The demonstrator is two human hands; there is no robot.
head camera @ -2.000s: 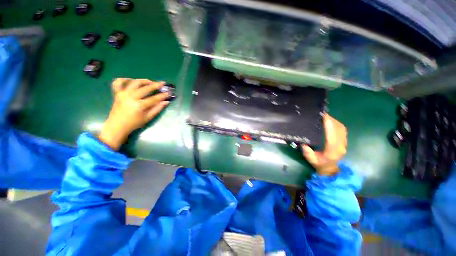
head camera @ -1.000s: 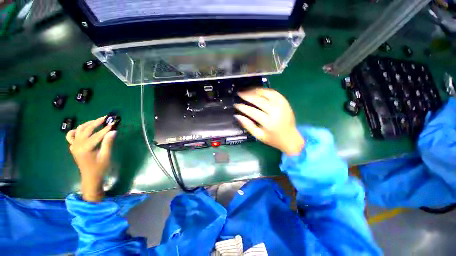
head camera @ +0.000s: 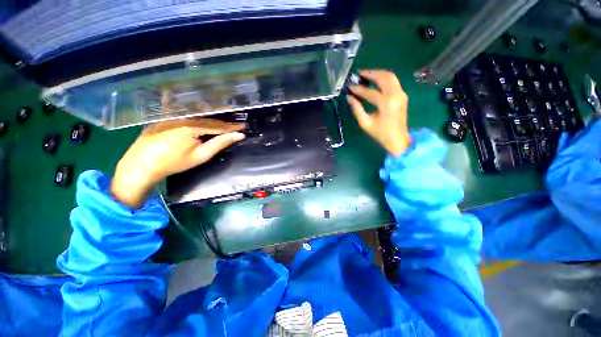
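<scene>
The black fixture base [head camera: 263,161] lies in front of me, with a red button [head camera: 261,194] on its front edge. My left hand [head camera: 174,151] reaches over its rear left part, fingertips at a small dark thing at the nest [head camera: 254,127]; the fingers partly hide it and I cannot tell whether they grip it. My right hand [head camera: 382,108] is off the base's right side and holds a small black housing [head camera: 356,80] in its fingertips, beside the guard's right end. The clear guard [head camera: 217,85] stands over the base's rear.
Several loose black housings [head camera: 78,133] lie on the green mat at left. A black parts tray [head camera: 487,125] with units is at right, other housings [head camera: 455,130] beside it. A grey slanted post [head camera: 478,39] stands behind. A neighbour's blue sleeve [head camera: 573,191] is at right.
My left hand has moved from a loose housing at left onto the base. My right hand has left the base and now holds a housing at the right. The view has shifted.
</scene>
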